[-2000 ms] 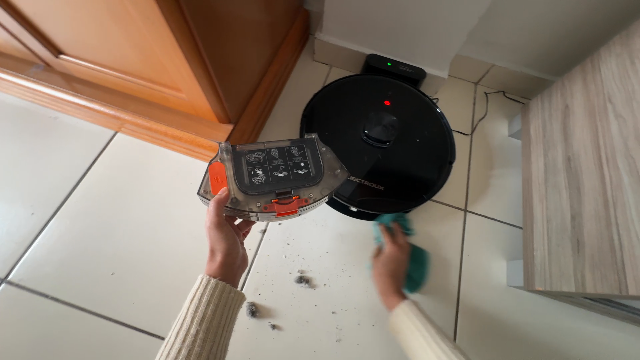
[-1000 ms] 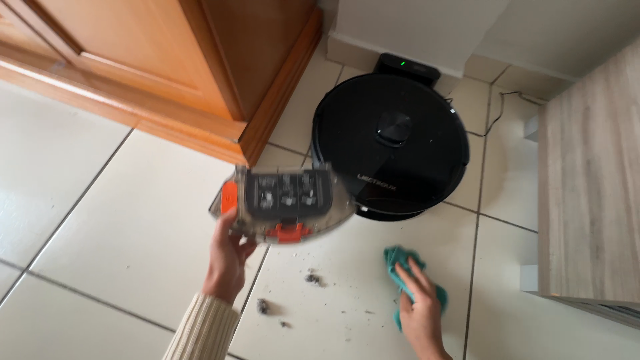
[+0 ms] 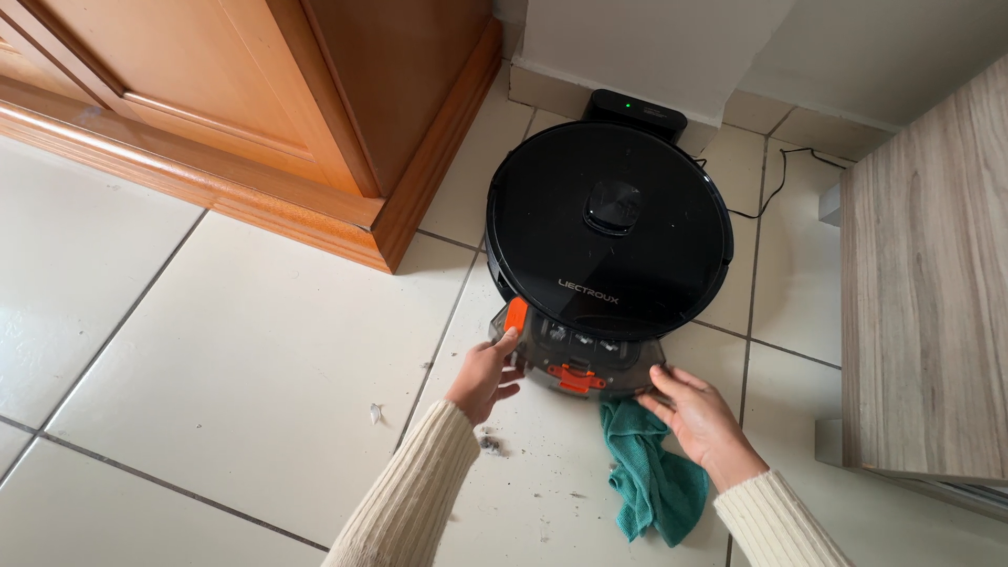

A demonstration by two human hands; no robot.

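A round black Liectroux robot vacuum (image 3: 610, 228) sits on the tiled floor. At its near edge is its clear smoky dustbin (image 3: 583, 366) with orange latches, partly under the vacuum's rim and slightly blurred. My left hand (image 3: 484, 374) grips the bin's left end, thumb at the orange tab. My right hand (image 3: 697, 417) holds the right end between thumb and fingers. A crumpled teal cloth (image 3: 654, 480) lies on the floor just below the bin, beside my right hand. Clumps of grey dust (image 3: 492, 442) lie left of the cloth.
Behind the vacuum stands a black charging dock (image 3: 639, 114) with a green light, against the wall. A black cable (image 3: 780, 189) runs to the right. An orange-brown wooden cabinet (image 3: 378, 220) stands at left, a grey wood-grain piece of furniture (image 3: 921, 299) at right.
The dustbin has moved from left of the vacuum to its near edge. My right hand has let go of the teal cloth and taken the bin's right end. The vacuum's red light no longer shows.
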